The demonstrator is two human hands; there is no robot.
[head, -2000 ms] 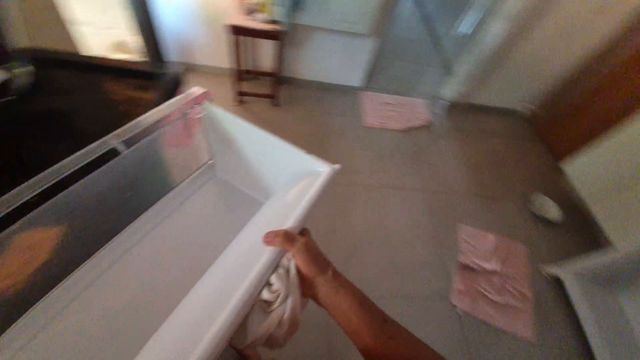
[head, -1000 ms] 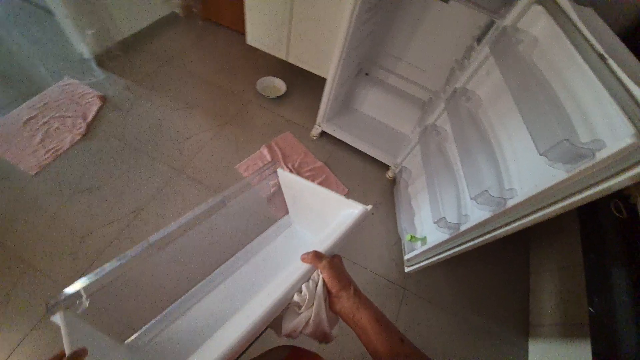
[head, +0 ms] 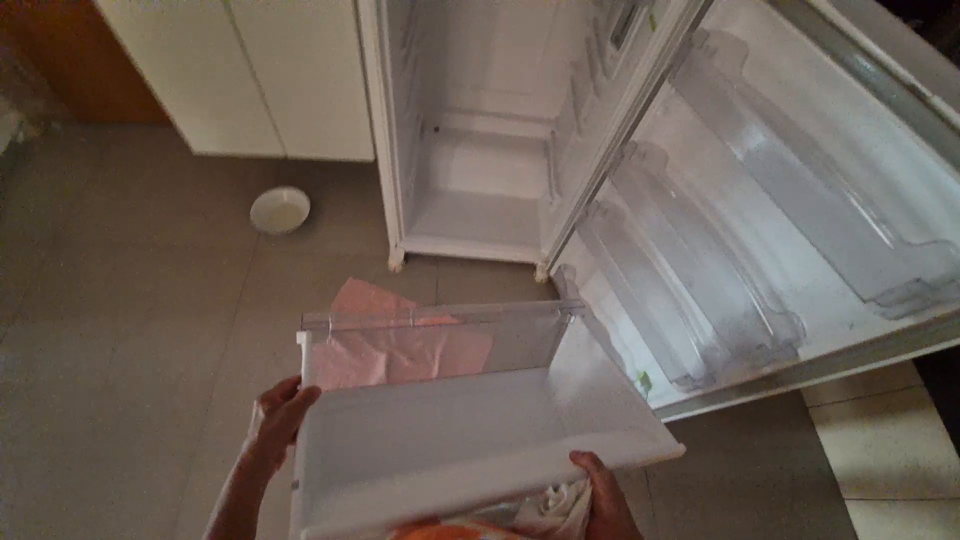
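Observation:
A white refrigerator drawer [head: 450, 435] with a clear plastic front is held low in the view, with nothing inside it. My left hand [head: 281, 424] grips its left side wall, thumb over the top edge. On the near edge, toward the right corner, my right hand [head: 604, 491] holds the drawer and also a whitish cloth [head: 559, 506] bunched beneath it. Beyond the drawer stands an open refrigerator [head: 480, 187], its lower interior without shelves. Its door [head: 757, 195] is swung out to the right and bears clear plastic bins [head: 682, 262]. A small green leaf scrap [head: 643, 382] lies low on the door.
A pink cloth [head: 382, 300] lies on the tiled floor in front of the refrigerator, partly seen through the drawer's clear front. A white bowl [head: 280, 211] rests on the floor near the white cabinet [head: 300, 90]. The door's lower edge reaches close to the drawer's right side.
The view has turned far to the right, toward the refrigerator. The drawer has come round to face it. My left hand, barely visible a second ago, now shows plainly on the drawer's left side.

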